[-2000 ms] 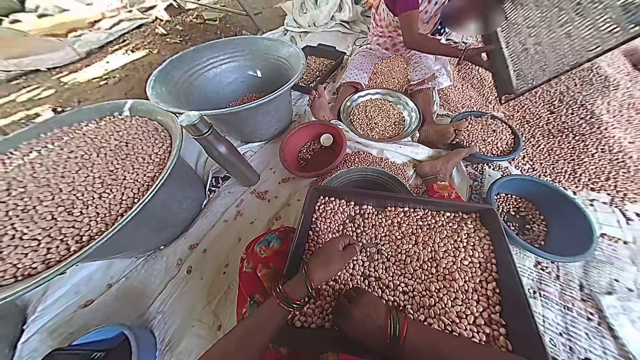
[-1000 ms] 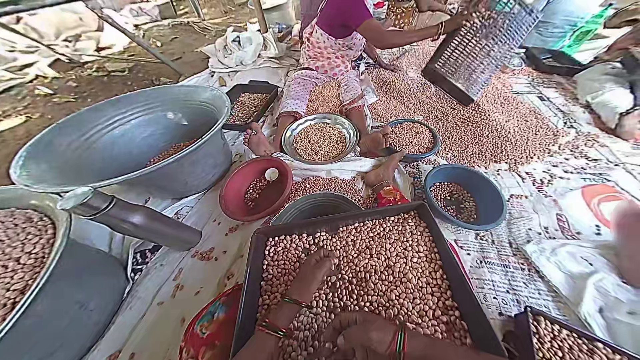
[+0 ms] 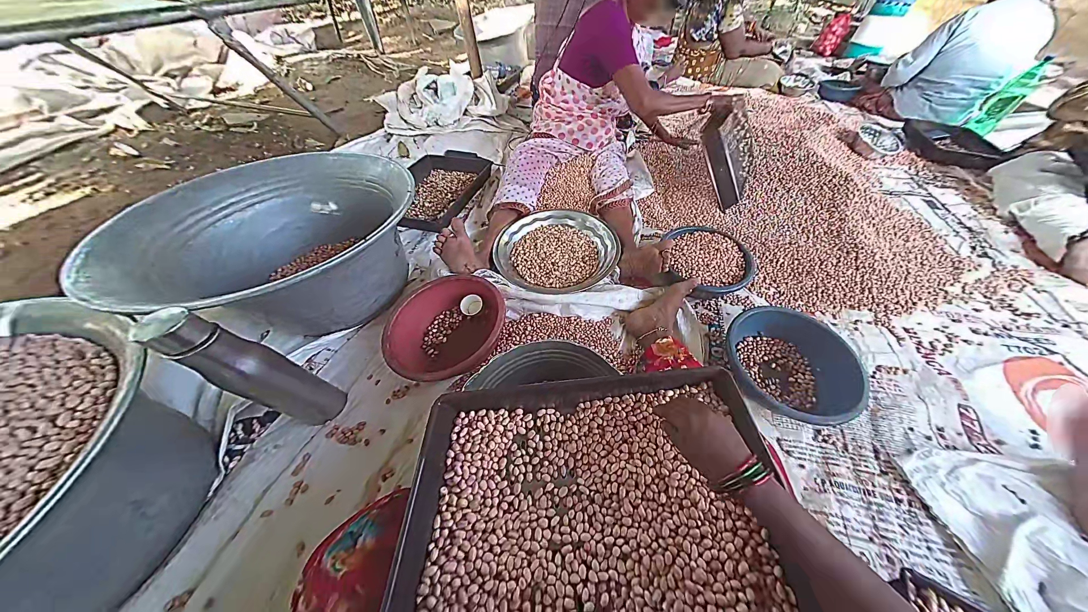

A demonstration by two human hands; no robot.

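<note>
A dark rectangular tray (image 3: pixel 425 476) full of pinkish-brown nuts or seeds (image 3: pixel 586 518) rests at the bottom centre, around my lap. My right hand (image 3: pixel 701 433) lies on the seeds near the tray's far right corner, fingers bent down among them; whether it grips any cannot be told. Red and green bangles circle that wrist. My left hand is out of view. Just beyond the tray stand a red bowl (image 3: pixel 399 340) holding some seeds and a small white cup, a dark grey bowl (image 3: pixel 544 361), and a blue bowl (image 3: pixel 850 382) with some seeds.
Two large metal tubs, one (image 3: pixel 323 289) with few seeds and one (image 3: pixel 161 476) well filled, stand left beside a metal bottle (image 3: pixel 246 365). Ahead, a person (image 3: pixel 586 102) tilts a tray (image 3: pixel 722 161) over a seed heap (image 3: pixel 833 212). A steel bowl (image 3: pixel 608 246) sits between that person's legs. Others sit behind.
My right hand has moved up to the tray's far right corner. My left hand has left the view. The other person's tray has come lower and is held more upright.
</note>
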